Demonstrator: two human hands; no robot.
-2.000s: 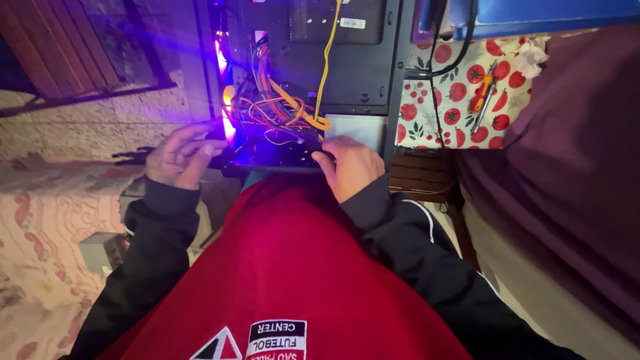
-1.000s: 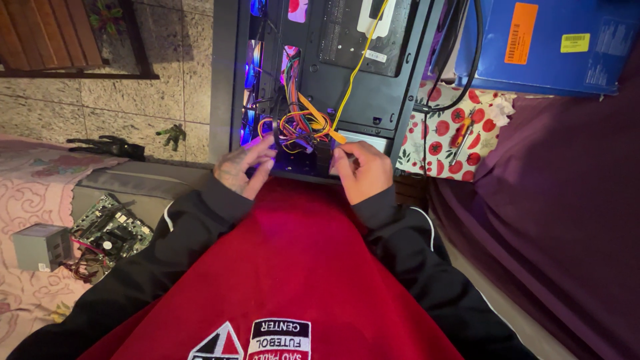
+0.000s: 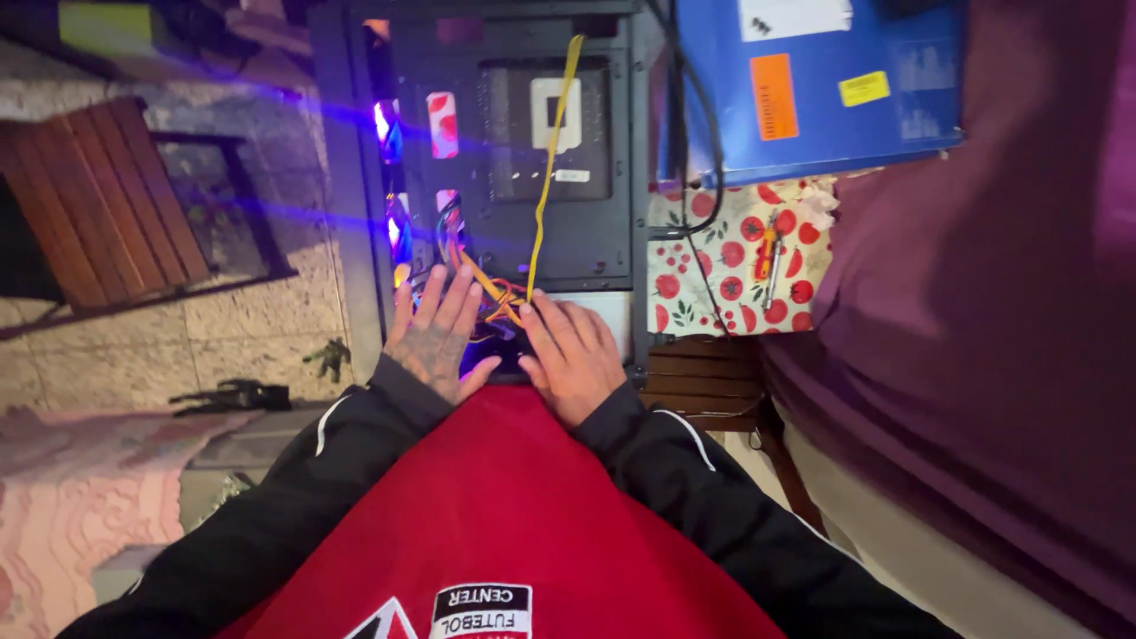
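A dark computer case [image 3: 568, 240] lies open in front of me, with lit fans [image 3: 397, 226] along its left side. A bundle of coloured cables [image 3: 499, 297] is gathered near its lower edge, and a yellow cable [image 3: 550, 164] runs up from it across the metal panel. My left hand [image 3: 435, 342] lies back up and fingers spread over the left part of the bundle. Against the bundle's right side rests my right hand [image 3: 572, 355], flat, with its fingers pointing up and inward. Neither hand visibly grips anything; what lies under the palms is hidden.
Right of the case are a blue box [image 3: 816, 133], a black cable [image 3: 710, 115], and an orange-handled screwdriver [image 3: 765, 253] beside another slim tool on a tomato-print cloth [image 3: 697, 284]. A slatted wooden stool [image 3: 106, 204] stands on the left floor. Purple fabric [image 3: 976, 266] covers the right.
Both hands had their fingers curled at the cables a second ago; now they are flatter and spread. The left hand has come over the bundle from the case's lower left edge.
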